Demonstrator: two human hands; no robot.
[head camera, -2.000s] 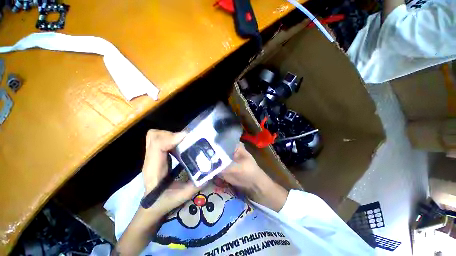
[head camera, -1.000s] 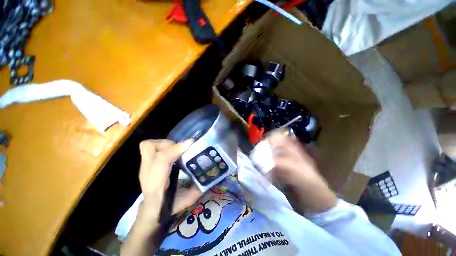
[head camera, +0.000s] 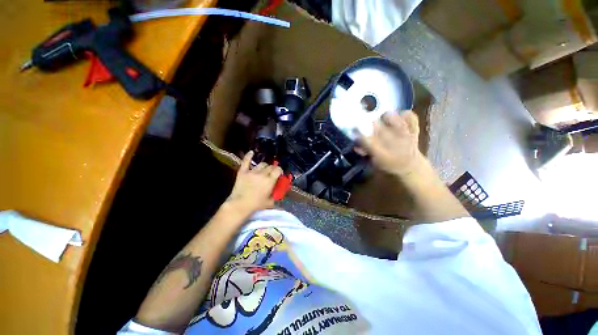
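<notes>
A camera housing (head camera: 387, 80) is over the open carton (head camera: 393, 226), its round base facing up with a central hole and strong white glare. A black stick runs from its left side. My right hand (head camera: 395, 142) is closed on the near edge of the base. My left hand (head camera: 256, 183) is at the carton's near left rim, beside a red piece (head camera: 282, 186), fingertips bent over the rim; whether it grips anything is hidden. Black and silver camera head units (head camera: 296, 89) lie heaped in the carton.
The orange bench (head camera: 98, 131) is on the left, with a black hot glue gun (head camera: 98, 55), a translucent glue stick (head camera: 210, 12) and a white strip (head camera: 42, 235). A perforated black piece (head camera: 469, 190) is right of the carton. Cardboard boxes (head camera: 472, 26) stand at upper right.
The view has swung right over the carton. The housing has left my left hand and lap and is in my right hand over the carton, base up. My left hand has moved to the rim.
</notes>
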